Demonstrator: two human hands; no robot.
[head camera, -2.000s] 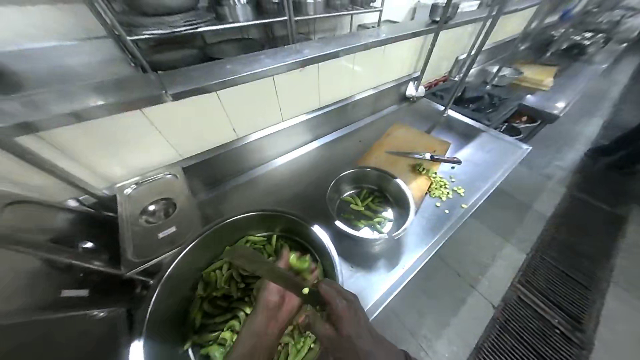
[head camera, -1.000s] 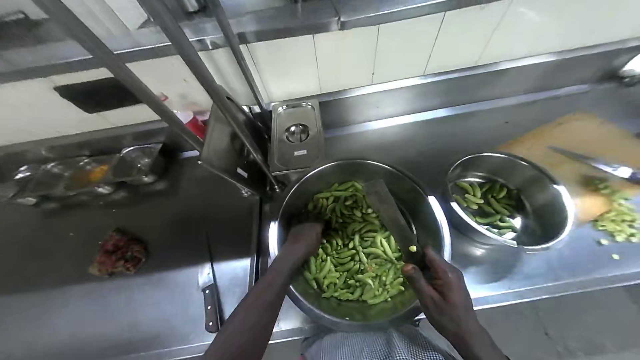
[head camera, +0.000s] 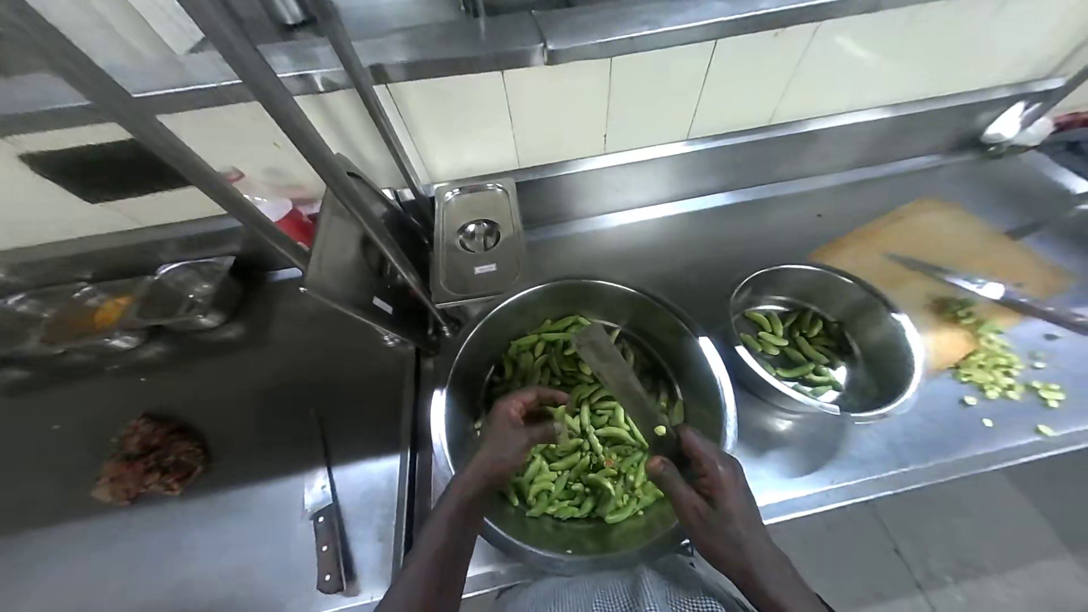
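A large steel bowl (head camera: 586, 544) holds many green pods (head camera: 586, 459). Over its left half is my left hand (head camera: 514, 438), fingers curled just above the pods; whether something small is between them is unclear. At the bowl's right side my right hand (head camera: 701, 493) grips a knife with a broad dark blade (head camera: 625, 378), which points up and left over the pods. A small pale green piece sticks to the blade near my fingers. To the right, a smaller steel bowl (head camera: 875, 374) holds some green pods on its left side.
An orange-brown cutting board (head camera: 926, 229) bears another knife (head camera: 990, 287), beside chopped green pieces (head camera: 994, 365). Left are a wooden-handled knife (head camera: 327, 544), a lump of raw-looking meat (head camera: 153, 459) and steel containers (head camera: 191, 293). A lidded steel pan (head camera: 478, 255) stands behind the large bowl, near metal uprights (head camera: 289, 119).
The view has swung left since the first frame. My left hand, low among the pods at the large bowl's left a second ago, has moved toward the middle. My right hand keeps the knife.
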